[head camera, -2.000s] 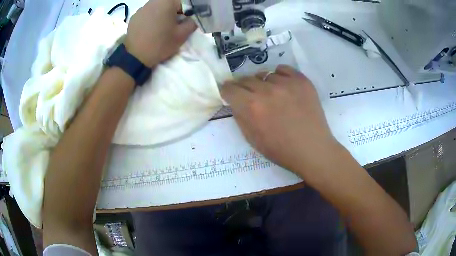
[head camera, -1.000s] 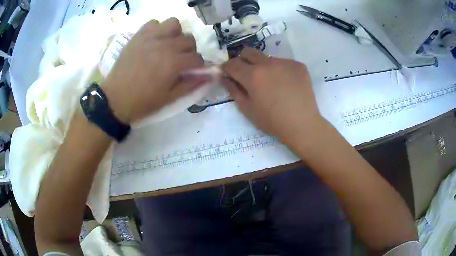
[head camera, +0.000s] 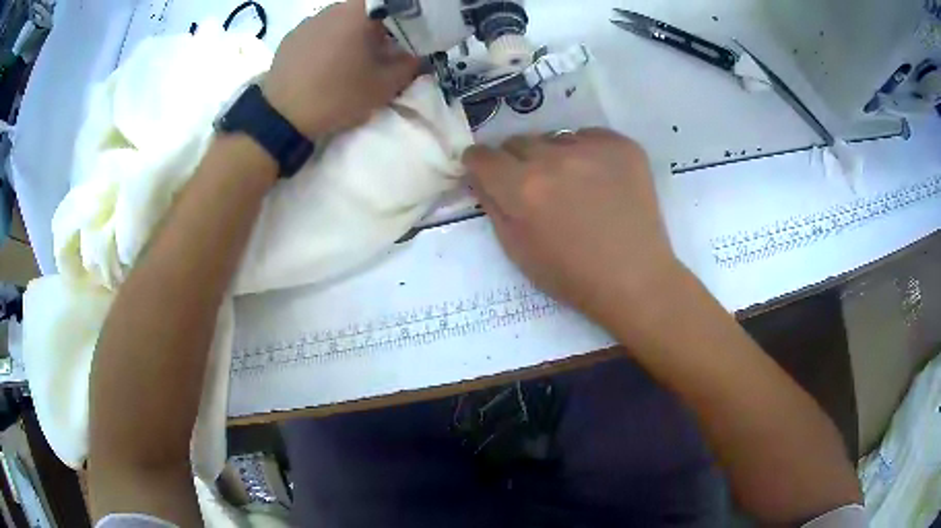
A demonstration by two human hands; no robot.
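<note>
A cream garment lies bunched on the table, its heap at the left and its edge running up to the presser foot of the sewing machine. My left hand, with a dark watch on the wrist, is on the cloth just left of the foot; its fingertips are partly hidden behind the machine head. My right hand pinches the garment's edge in front of the foot, over the machine bed plate.
Black thread snips and a thin dark pointed tool lie right of the machine head. Ruler marks run along the front of the table. Cream cloth shows below the table at the lower right.
My left hand has moved up and right from in front of the foot to beside it. The cloth between my hands is spread flatter. My right hand has shifted slightly down and still pinches the edge.
</note>
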